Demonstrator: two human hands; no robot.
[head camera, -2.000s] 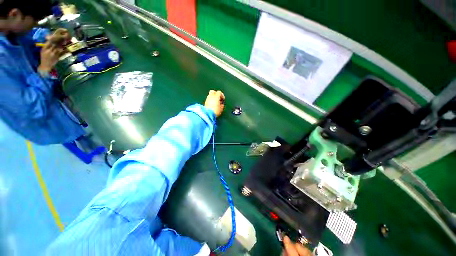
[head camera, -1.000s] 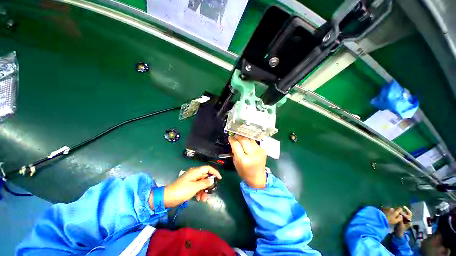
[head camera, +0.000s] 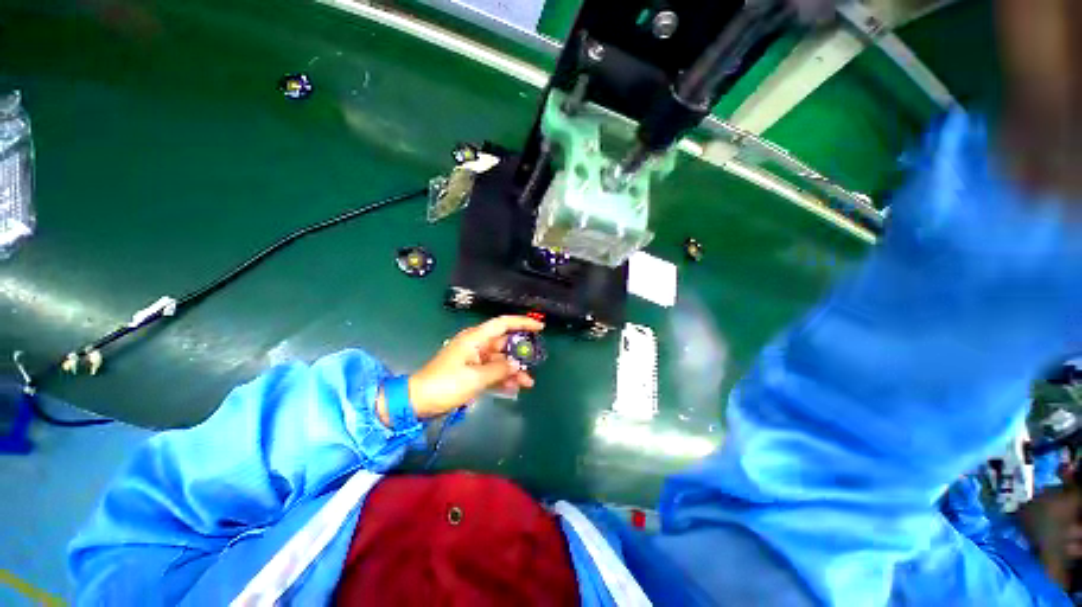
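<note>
My left hand (head camera: 465, 365), with a blue strap at the wrist, holds a round dark module (head camera: 524, 347) in its fingertips, just in front of the fixture base (head camera: 510, 279). Another round module (head camera: 549, 256) shows partly under the clear block (head camera: 593, 225) of the pale green press head (head camera: 578, 136). I cannot tell whether the block touches it. My right arm reaches up to the upper right corner. My right hand (head camera: 1047, 95) is a blurred brown shape, cut off by the edge. What it holds is not visible.
Loose modules lie left of the base (head camera: 415, 261), at the upper left (head camera: 296, 85) and to the right (head camera: 693, 248). A black cable (head camera: 273, 243) runs left. A white sheet (head camera: 653, 278) and a perforated white strip (head camera: 637, 371) lie right of the base. A plastic bag (head camera: 14, 178) is far left.
My right hand has left the fixture and moved up to the upper right. My left hand has moved slightly up and right in the picture, still holding a module. The view has shifted.
</note>
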